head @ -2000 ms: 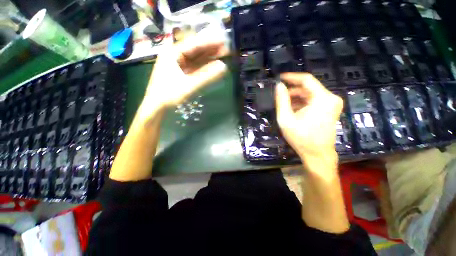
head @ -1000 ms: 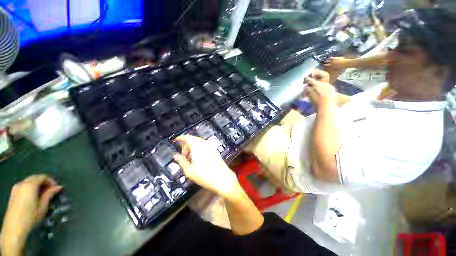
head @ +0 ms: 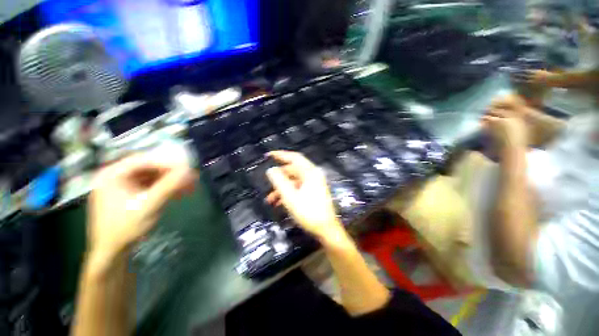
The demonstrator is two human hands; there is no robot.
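The glossy black blister tray (head: pixel 315 131) with rows of pockets lies on the green bench in front of me; the frame is blurred. My right hand (head: pixel 297 190) is over the tray's left part, thumb and fingers close together; I cannot tell whether it holds something. My left hand (head: pixel 141 190) is raised over the bench left of the tray, fingers curled, its contents too blurred to tell. Small pale fittings (head: pixel 156 251) lie scattered on the green mat (head: pixel 197 262), right of my left wrist.
A white fan (head: pixel 71 69), a dark phone (head: pixel 134 119) and a monitor (head: pixel 190 33) stand behind. A blue mouse (head: pixel 43 188) is at left, above a dark tray stack (head: pixel 26 269). Another person (head: pixel 558 216) sits at right, near a red stool (head: pixel 410 262).
The view has swung right from the tray stack, then slightly back left. My left hand has risen from beside the fittings. My right hand stays over the tray.
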